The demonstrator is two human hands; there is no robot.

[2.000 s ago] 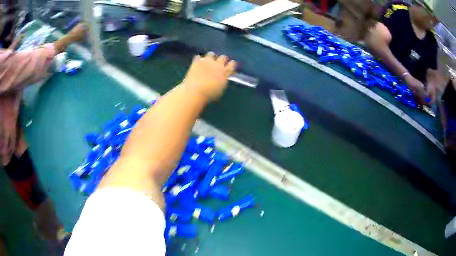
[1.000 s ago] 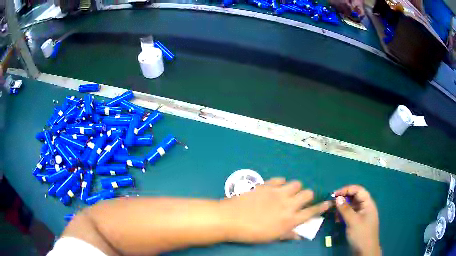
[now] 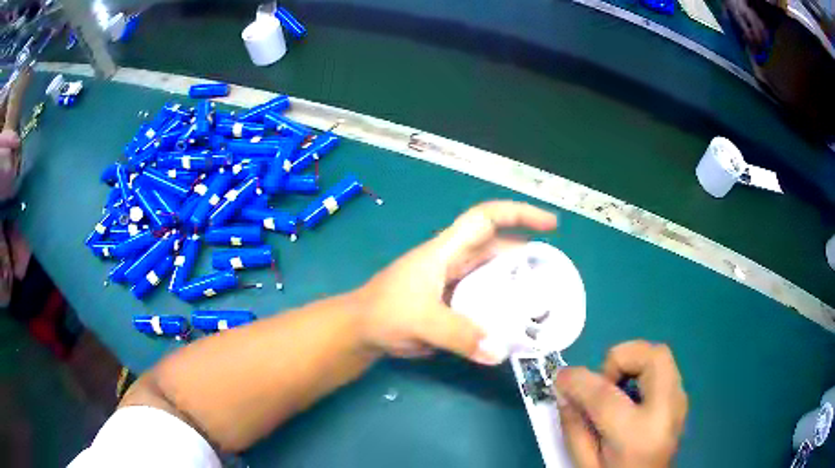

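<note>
My left hand [image 3: 417, 292] grips a white round unit body [image 3: 545, 306] from its left side, above the green bench, its hollow side showing. A pale strip handle [image 3: 542, 422] sticks out of the cup toward the lower edge. A circuit board [image 3: 536, 379] shows where strip and cup meet. My right hand [image 3: 632, 407] is curled with its fingertips at the board's right side. A dark bluish end, seemingly a battery [image 3: 630, 388], shows inside the curled fingers; the rest is hidden. Any plug or lead at the fingertips is hidden.
Loose blue batteries [image 3: 215, 196] lie heaped on the bench at left. A worn whitish metal edge [image 3: 549, 189] separates bench from dark green belt. White units stand on the belt at upper left [image 3: 264, 41] and right [image 3: 721, 167]. Another white unit [image 3: 813, 428] is at the lower right edge.
My left hand, flat over the bench a second ago, now grips the white unit, which is raised and turned. My right hand's fingertips are now at its board. The view has shifted down.
</note>
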